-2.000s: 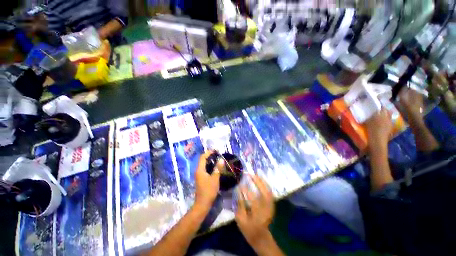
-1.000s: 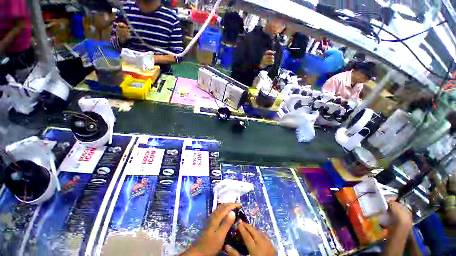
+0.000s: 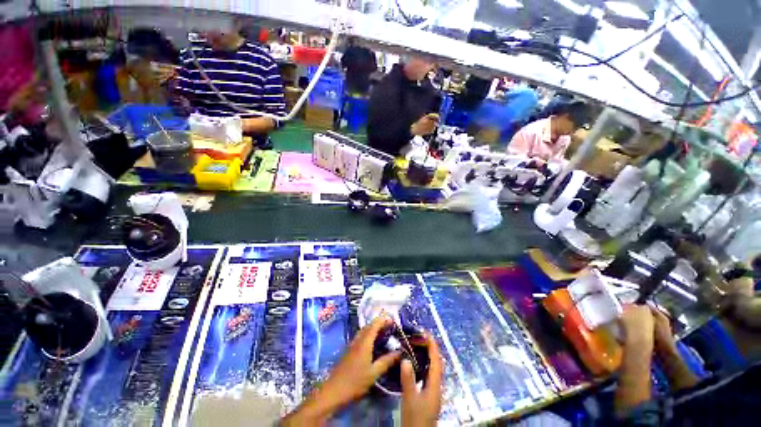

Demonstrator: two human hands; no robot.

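A part-built unit lies in front of me on the blue printed sheet, its white housing (image 3: 384, 302) pointing away from me and its black round unit (image 3: 411, 367) facing up. Thin wire leads (image 3: 406, 344) rise from the black centre. My left hand (image 3: 367, 360) grips the left side of the unit, fingertips on its black part. My right hand (image 3: 424, 382) holds its right side, with fingers over the rim. The fingers hide part of the black centre.
Two part-built units (image 3: 157, 232) (image 3: 67, 324) stand at the left on the printed sheets (image 3: 250, 334). A dark green belt (image 3: 284, 221) runs behind. An orange box (image 3: 584, 329) and a neighbour's hands (image 3: 638, 334) are at the right. A yellow bin (image 3: 217, 171) stands across the belt.
The view has tilted up and shifted since the earlier frames. The unit has been turned so its black round part faces up more openly, and my right hand has moved to its right side.
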